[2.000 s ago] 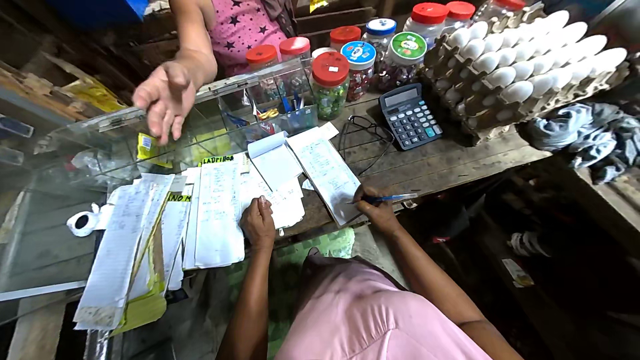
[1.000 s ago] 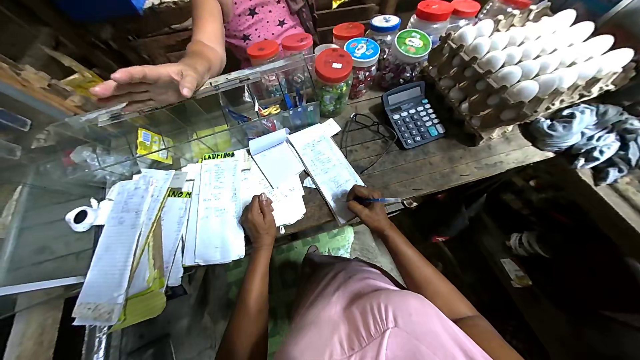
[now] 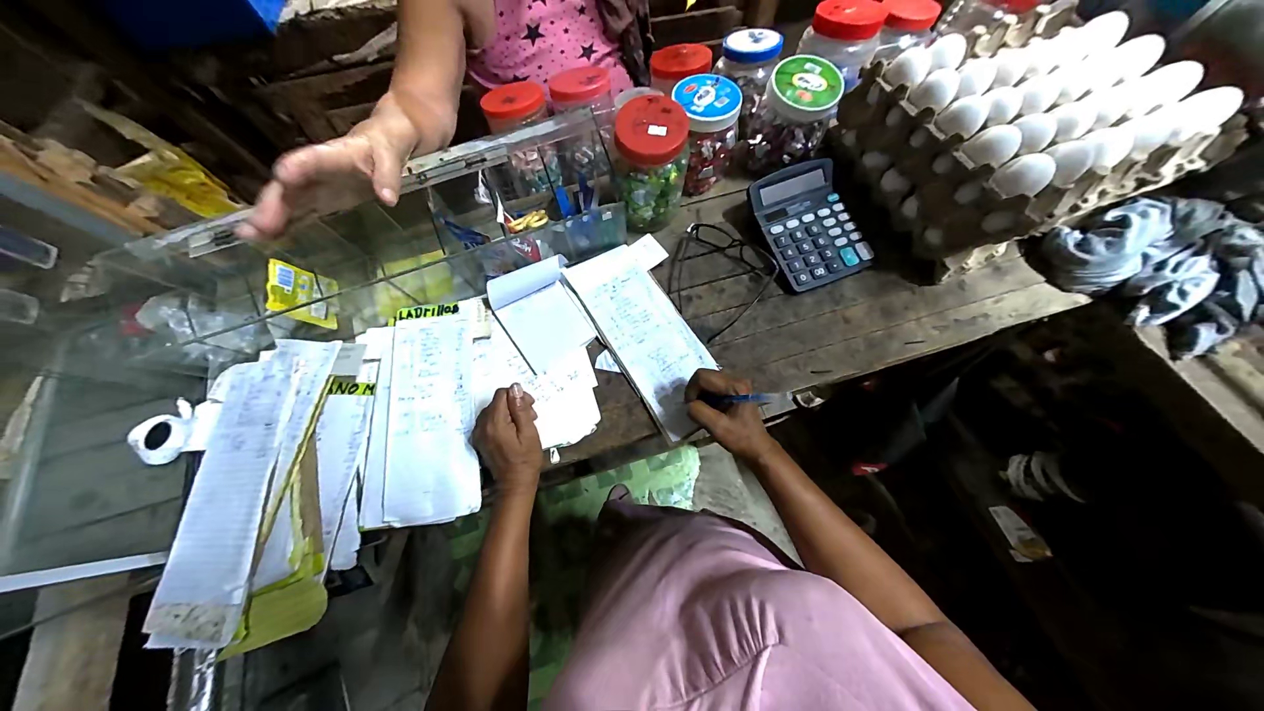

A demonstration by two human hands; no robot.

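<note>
My right hand [image 3: 729, 413] is closed around a blue pen [image 3: 743, 399] and rests on the lower end of a long handwritten paper pad [image 3: 647, 331]. Curled at the table edge, my left hand [image 3: 510, 434] lies on loose written sheets [image 3: 568, 400]; whether it grips one cannot be told. Above those sheets is a small notepad [image 3: 543, 326] with its top page folded back. Further left lie long handwritten sheets [image 3: 430, 425] and a stack of lined paper strips [image 3: 222, 494]. A black calculator [image 3: 810, 227] stands beyond the pad, with eyeglasses [image 3: 726, 272] beside it.
Lidded jars [image 3: 652, 158] line the table's far side, near stacked trays of eggs [image 3: 1022, 173]. A glass display case [image 3: 336, 286] stands at left, and a paper roll [image 3: 158, 437] lies by the strips. Another person's hand [image 3: 336, 178] is over the case's far rim. Crumpled cloth [image 3: 1165, 257] lies at right.
The other person's hand has shifted along the far side of the case, first leftward and then back to the right. My right hand stays at the pad with the pen; my left hand has barely moved.
</note>
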